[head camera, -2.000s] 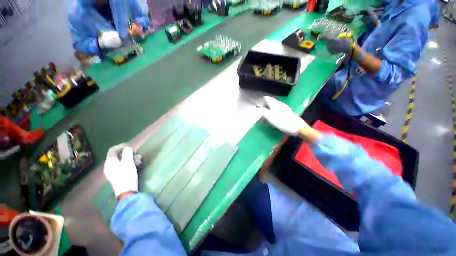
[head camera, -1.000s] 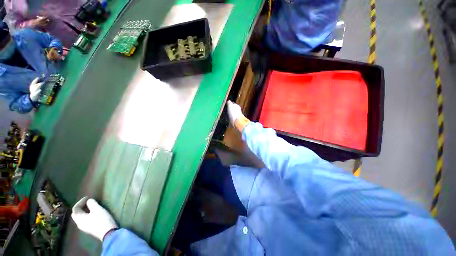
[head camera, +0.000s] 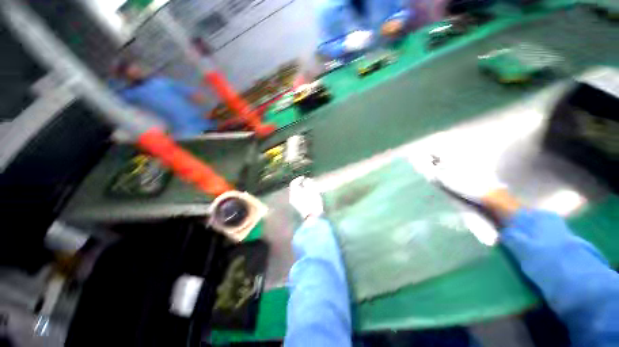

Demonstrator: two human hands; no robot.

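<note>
The grey-green work mat [head camera: 400, 237] lies on the bench in front of me, with a dark stain near its upper left corner. My gloved left hand [head camera: 307, 198] is at the mat's left edge, below a black carrier [head camera: 263, 177] with a board in it; its fingers are blurred. My gloved right hand [head camera: 468, 193] is over the mat's right side and the shiny metal sheet [head camera: 499, 146]. A thin dark line, possibly a tool, runs along this hand; blur and glare hide whether it is held.
A black parts bin [head camera: 577, 139] is at the right edge. A tape roll [head camera: 232, 211], a shallow parts tray [head camera: 237, 288] and large black crates [head camera: 136, 284] are at the left. Orange-red wrapped posts [head camera: 183, 166] stand beyond. A board [head camera: 519, 64] is on the conveyor [head camera: 400, 101]; people work behind.
The view has swung left, bringing the posts and crates into sight; the red sheet is out of view. My right hand has come up from below the bench edge to the mat.
</note>
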